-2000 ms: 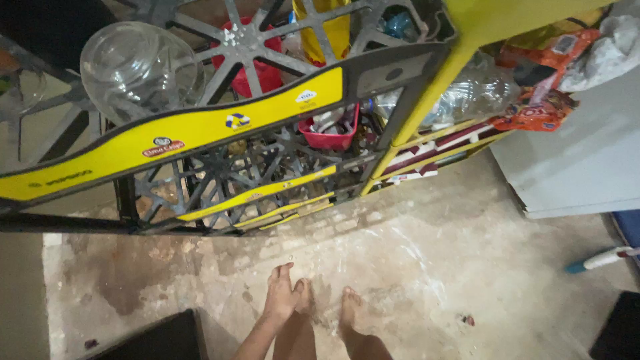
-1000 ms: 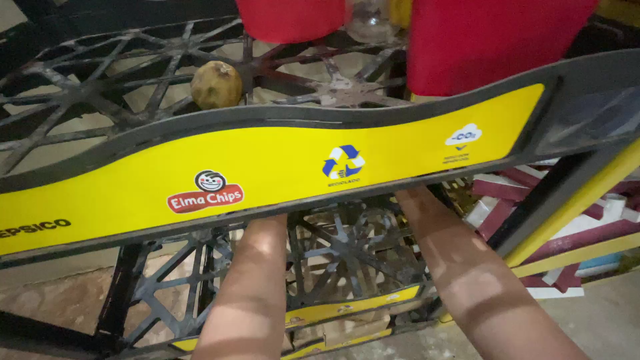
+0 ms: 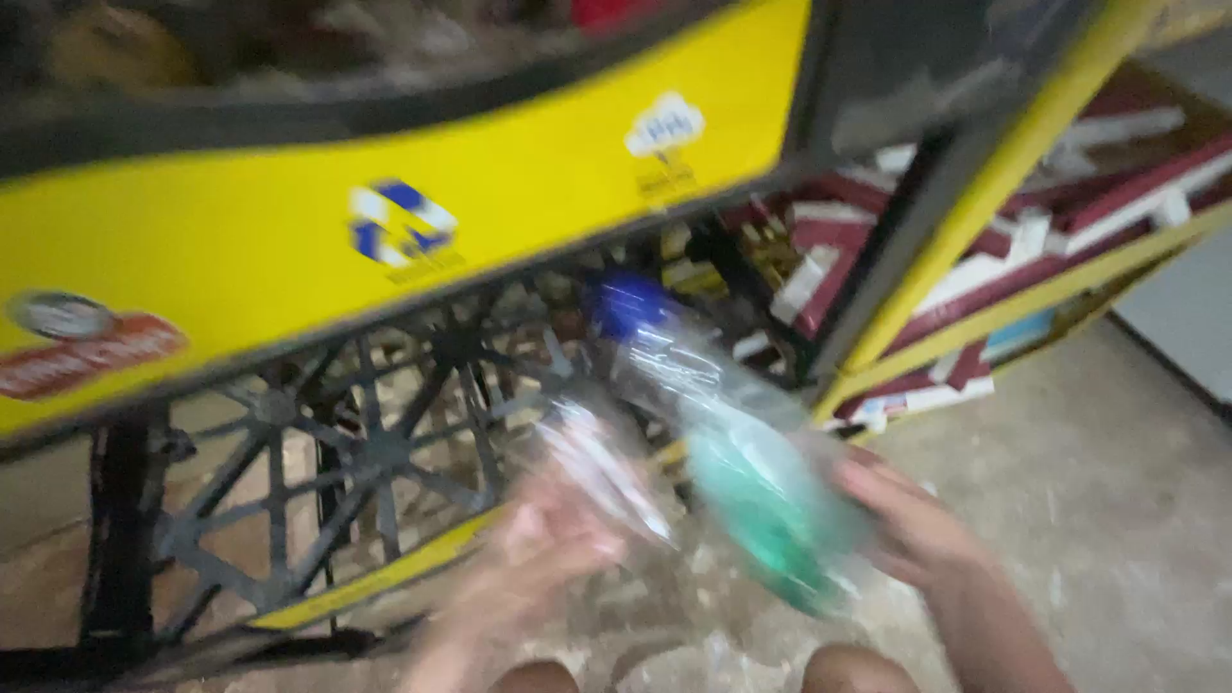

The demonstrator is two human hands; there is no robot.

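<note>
Motion blurs the head view. My right hand (image 3: 895,515) grips the side of a clear plastic bottle (image 3: 693,385) with a blue cap and something green at its lower end. To its left, my left hand (image 3: 563,525) holds a clear, shiny plastic item (image 3: 602,462), whose exact kind I cannot tell. Both hands are in front of the lower black lattice shelf (image 3: 385,452), below the yellow front panel (image 3: 520,183) of the upper shelf.
A yellow upright (image 3: 991,202) stands at the right of the rack, with maroon and white packaging (image 3: 1088,212) stacked behind it. A pale appliance-like panel (image 3: 1174,318) is at the far right. Stained floor (image 3: 1039,510) lies below, near my knees.
My hands, hidden under the upper shelf a second ago, are now out in front of the lower shelf with the bottle and the clear plastic item. The view has shifted right.
</note>
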